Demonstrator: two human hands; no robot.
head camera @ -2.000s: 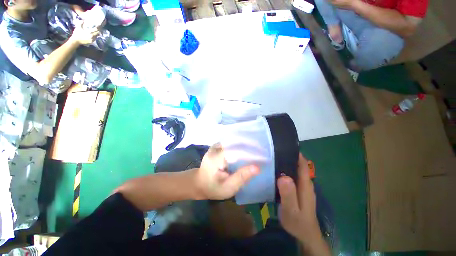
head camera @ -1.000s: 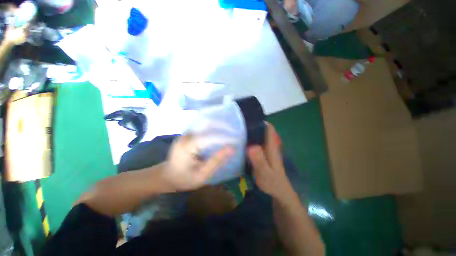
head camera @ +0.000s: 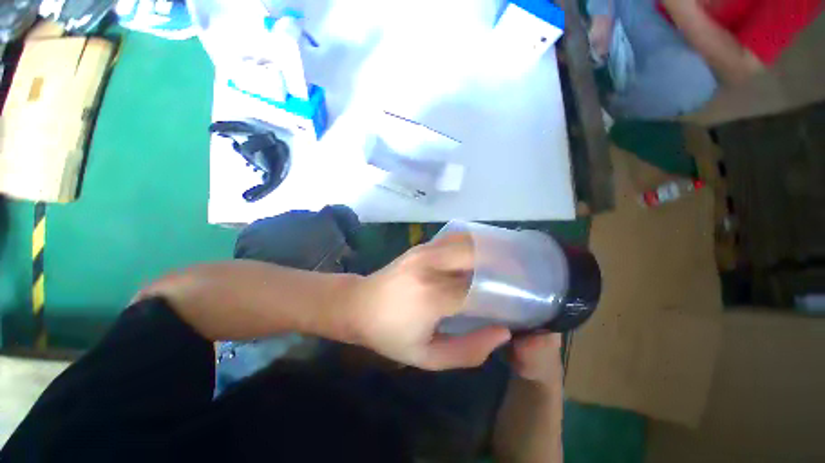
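Note:
A translucent plastic container with a glossy black end lies on its side above my lap, the black end to the right. My left hand grips its open left end, with the fingers inside and the thumb outside below. My right hand is under the container near the black end; its fingers are mostly hidden by the container, and it appears to support it from below.
A white board lies beyond my knees. On it are a black curved part, a blue-and-white box, a white box or paper and another box. Flattened cardboard, a red-capped bottle and a seated person are at right.
The container has tilted, its open end now towards my left hand, whose fingers have gone inside. My right hand has moved beneath it. The camera view has shifted.

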